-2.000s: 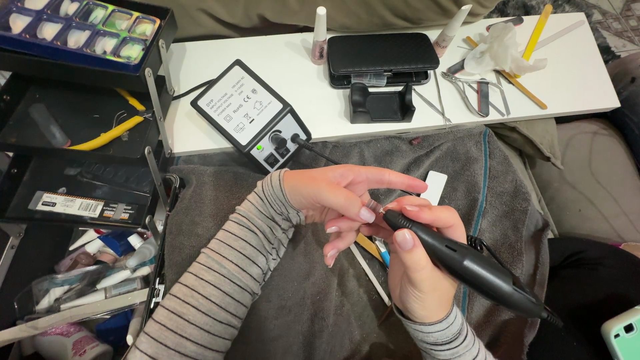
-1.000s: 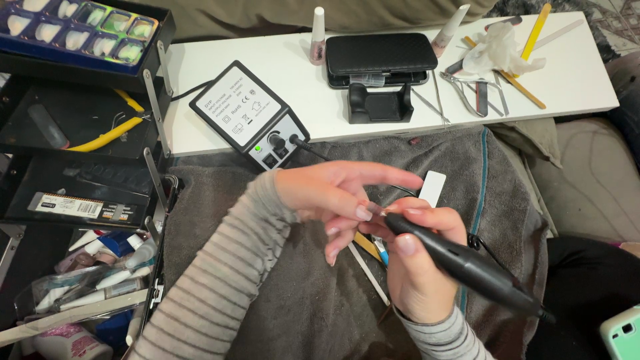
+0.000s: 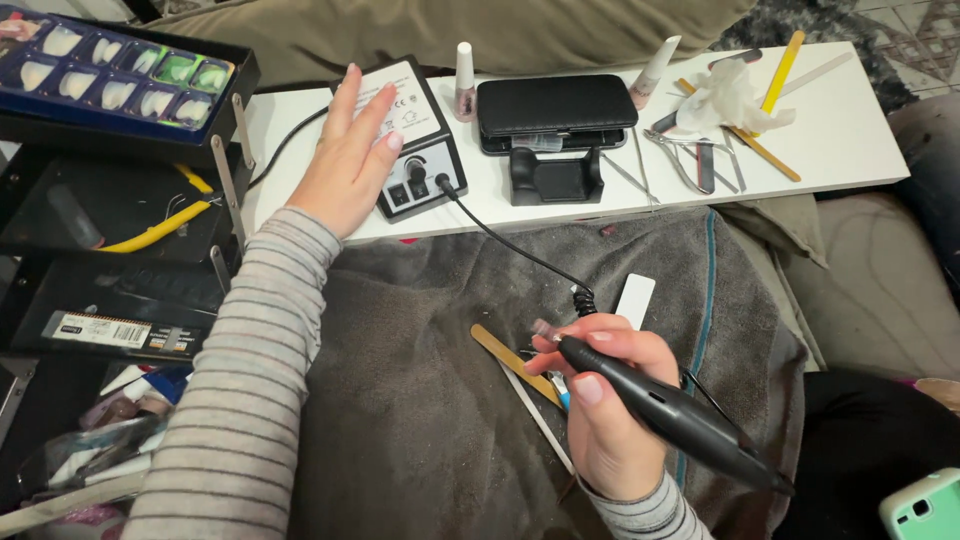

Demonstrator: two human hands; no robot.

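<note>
My right hand is closed around a black electric nail drill handpiece, its tip with a small bit pointing up and left. A coiled black cord runs from it to the drill's control box on the white board. My left hand lies over the left side of that box, fingers spread, holding nothing; whether the palm touches it I cannot tell. Under and beside my right hand, a yellow nail file, a thin pale stick and a white nail buffer rest on the grey towel.
The white board also bears two nail polish bottles, a black case, a black holder, cuticle nippers, files and a crumpled tissue. A tiered black organizer stands left. A green-cased phone shows lower right.
My left hand has moved from the drill's tip up and left to the control box, its fingers now spread. My right hand keeps the handpiece in about the same place.
</note>
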